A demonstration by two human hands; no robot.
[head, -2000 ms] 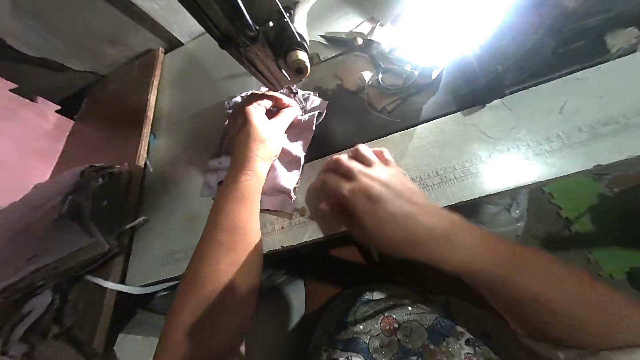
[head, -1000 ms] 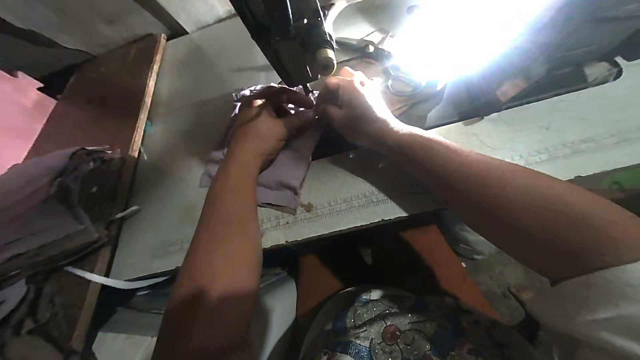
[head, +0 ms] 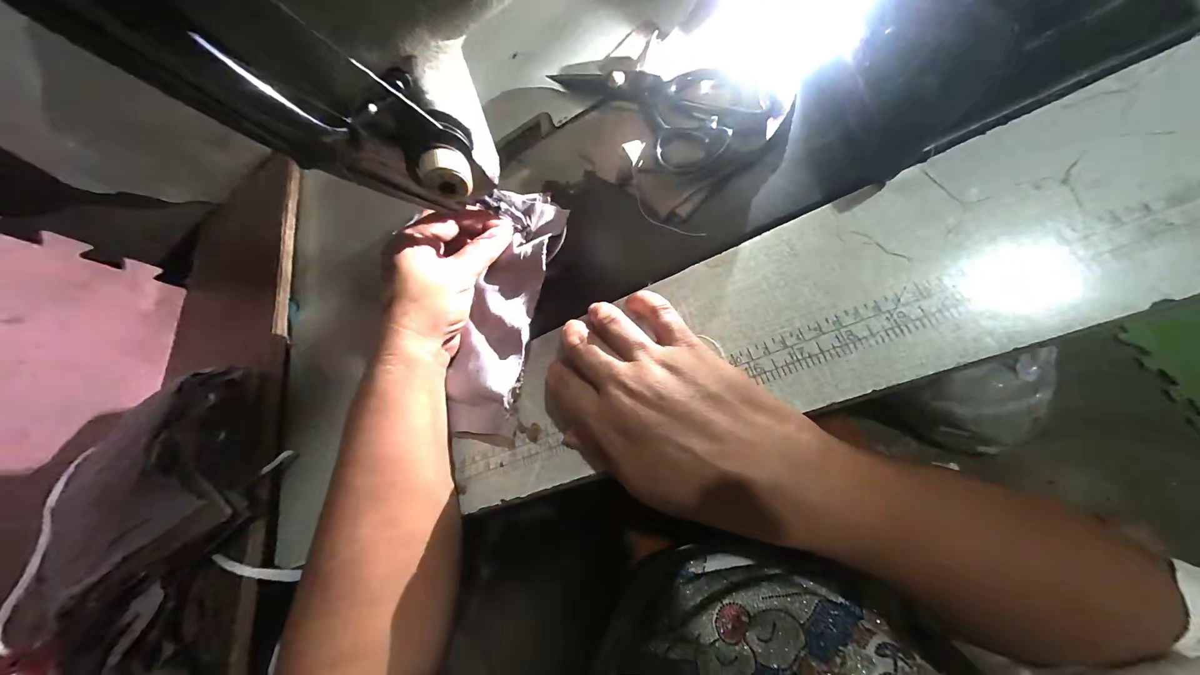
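Observation:
My left hand pinches a light mauve piece of fabric between thumb and fingers, just below the head of a black sewing machine. The fabric's upper end is bunched near the needle area, which the machine head partly hides; its lower end hangs over the table towards me. My right hand lies palm down at the table's front edge, right of the fabric, over the printed ruler scale. Its fingers are bent and a little apart; its palm and thumb are mostly hidden.
Black-handled scissors lie behind the fabric on the machine bed, beside a bright lamp glare. A wooden board stands along the left side, with a pile of dark cloth beyond it. A clear plastic bag is below the table's front edge.
My right hand has moved from beside my left hand at the machine down to the table's front edge. My left hand stays on the fabric.

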